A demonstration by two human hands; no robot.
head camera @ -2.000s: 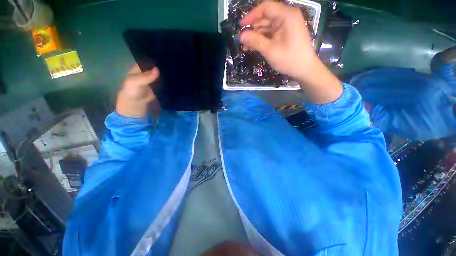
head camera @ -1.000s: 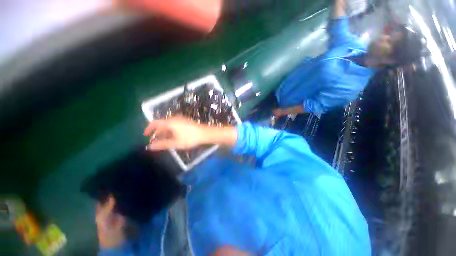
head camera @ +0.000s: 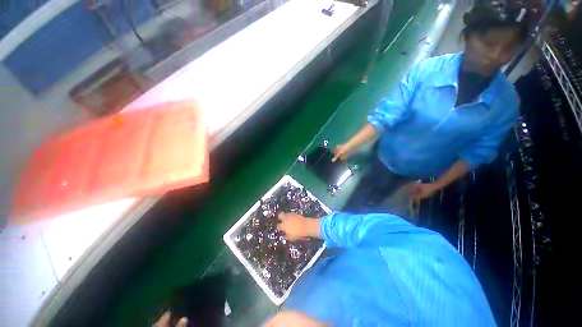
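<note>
A white-rimmed square tray, heaped with black shiny clips, sits on the green bench. My right hand reaches into the tray with its fingertips among the clips; whether it grips one is hidden. My left hand is cut off by the bottom edge, with only fingertips showing. It holds a dark panel by its near edge, just left of the tray. A small pale piece shows at the panel's right side.
Another person in a blue smock stands beyond the tray, one hand at a second black panel with shiny corner clips. A large orange-red tray lies on the raised white surface. Wire racks stand at right.
The view has swung up and to the right, bringing the orange-red tray and the other person into view. My right hand has moved from the tray's edge into the clips.
</note>
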